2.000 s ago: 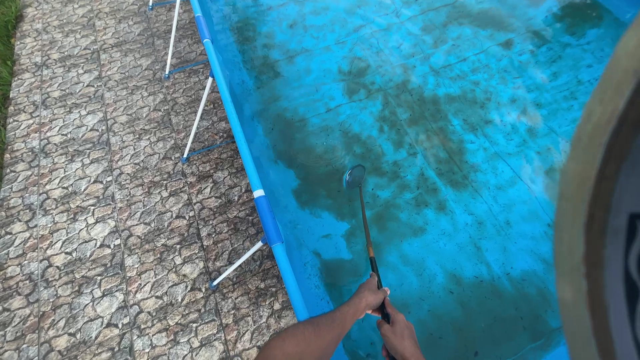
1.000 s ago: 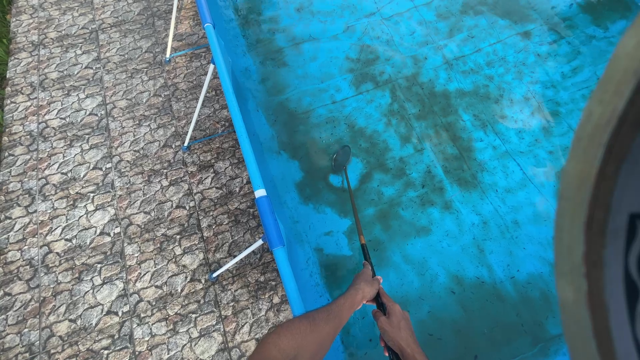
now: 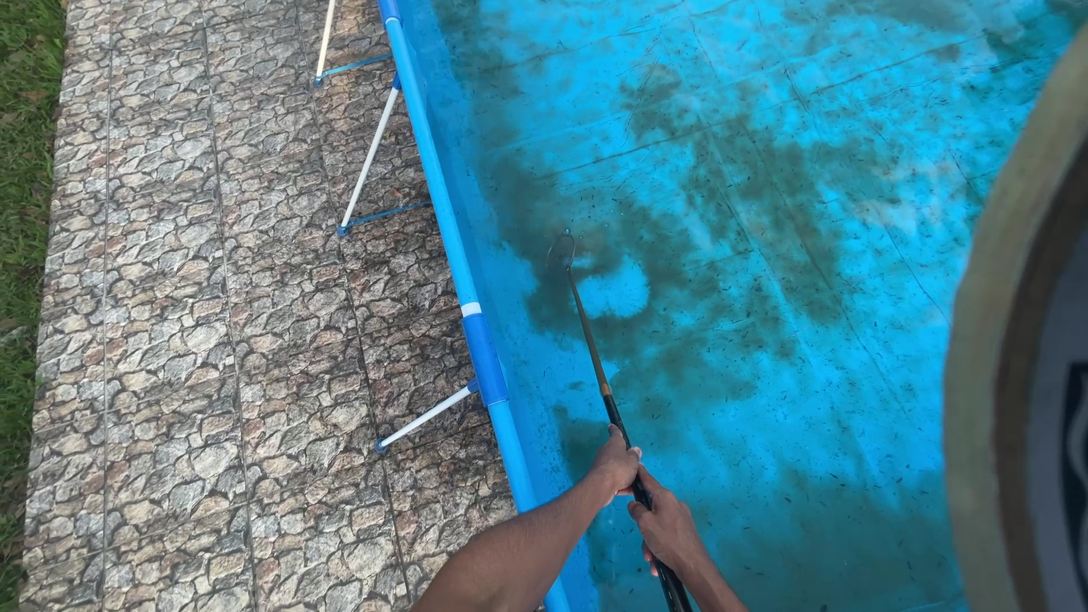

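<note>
My left hand (image 3: pixel 617 463) is closed around a long dark pole (image 3: pixel 595 348), a little farther up it than my right hand (image 3: pixel 665 520), which grips the black lower part. The pole slants away over a blue pool. At its far end a small rounded head (image 3: pixel 561 252), its exact kind unclear, is at or under the water. Dark sediment (image 3: pixel 544 293) lies in patches on the blue pool liner (image 3: pixel 625 289) around the head, and a bare blue patch shows just right of it.
The pool's blue top rail (image 3: pixel 442 200) runs along my left, with white support legs (image 3: pixel 429 415) angled onto stone-patterned paving (image 3: pixel 170 340). Grass (image 3: pixel 30 170) borders the paving. A blurred round-edged object (image 3: pixel 977 340) blocks the right side of the view.
The pole's head has moved left across the dark sediment. The bare blue patch beside it looks larger than before. Both hands have stayed on the pole.
</note>
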